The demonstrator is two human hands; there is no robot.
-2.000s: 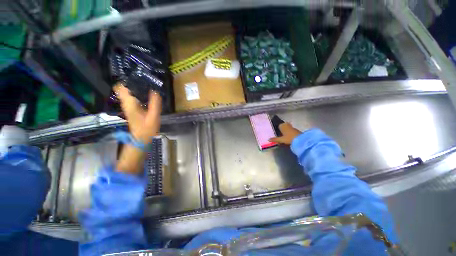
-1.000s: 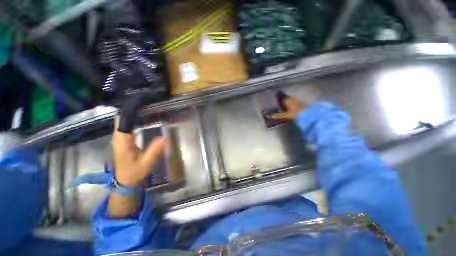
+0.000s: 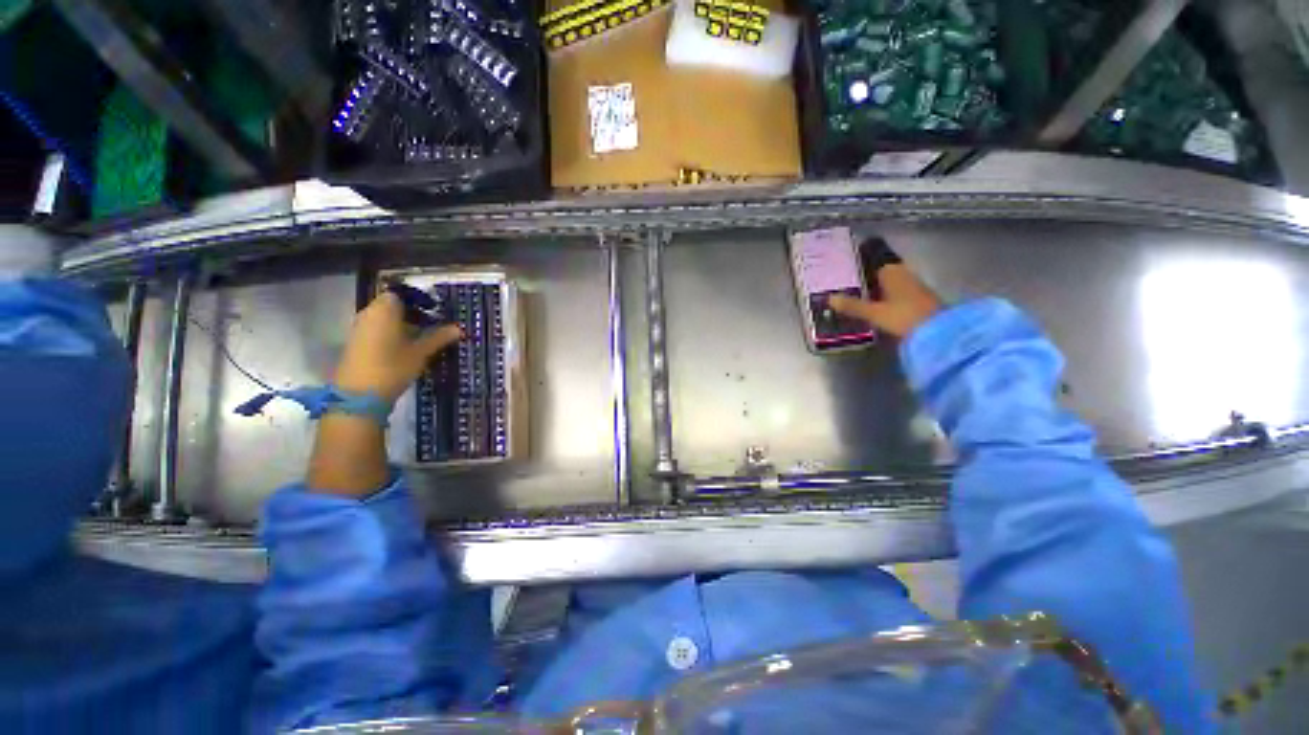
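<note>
A parts box (image 3: pixel 514 373) with pale edges and dark parallel rows of black terminal blocks (image 3: pixel 471 388) lies on the metal channel. My left hand (image 3: pixel 376 352), with a light blue wrist strap (image 3: pixel 342 404), is over the box's upper left. Its fingertips look black; I cannot tell whether this is finger covers or a held block. Its thumb points over the rows. A smartphone (image 3: pixel 827 266) with a lit pink screen lies on the metal. My right hand (image 3: pixel 902 299) is at its right edge, thumb over the lower screen, with black-covered fingertips beside the edge.
Behind the channel rail (image 3: pixel 689 208) stand a bin of loose black blocks (image 3: pixel 431 86), a brown carton (image 3: pixel 718 129) and bins with green parts (image 3: pixel 912 72). Crossbars (image 3: pixel 658 359) span the channel. A person in blue (image 3: pixel 58 431) is at the left.
My left hand has come from the black bin to the parts box. My right hand has stayed at the phone, whose screen went dark and shows pink again. The view has shifted.
</note>
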